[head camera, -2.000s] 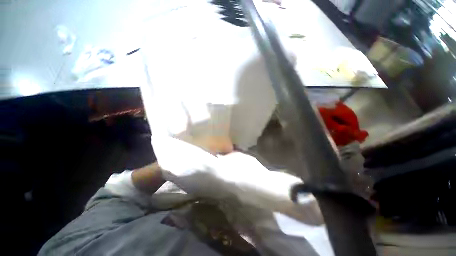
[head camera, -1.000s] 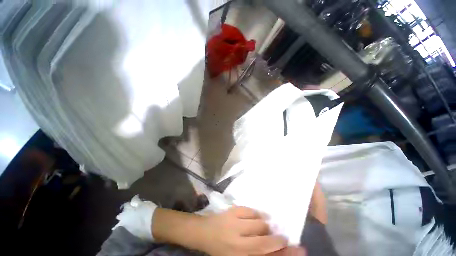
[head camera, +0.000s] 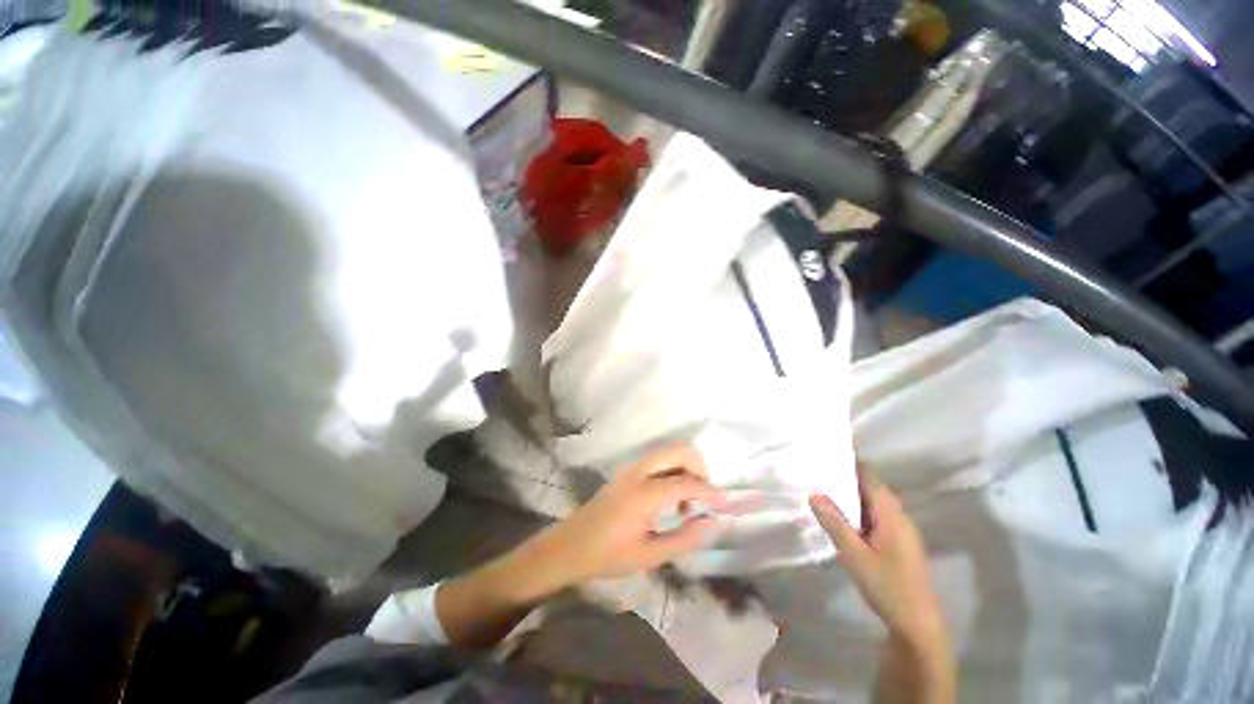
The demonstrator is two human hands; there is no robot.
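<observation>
A white garment [head camera: 688,330] hangs from the rail in the middle, with a dark neck part bearing a small white round mark and a narrow dark strip. My left hand [head camera: 633,523] is bare and lies at the garment's lower front, fingers bent and pinching a fold of its cloth. My right hand [head camera: 887,550] is bare and holds the garment's right edge, with the thumb in front and the fingers partly hidden behind the cloth. Whether any small item is at my fingertips cannot be told.
A thick grey rail [head camera: 770,138] crosses diagonally above. More white garments [head camera: 261,289] hang in layers at the left, and others [head camera: 1086,481] at the right. A red bundle [head camera: 580,179] lies beyond. Dark clothes [head camera: 1155,165] hang at the upper right.
The handled garment now hangs with its front spread and neck mark facing me. My left hand has moved up onto its front. My right hand has come into clear view at its edge.
</observation>
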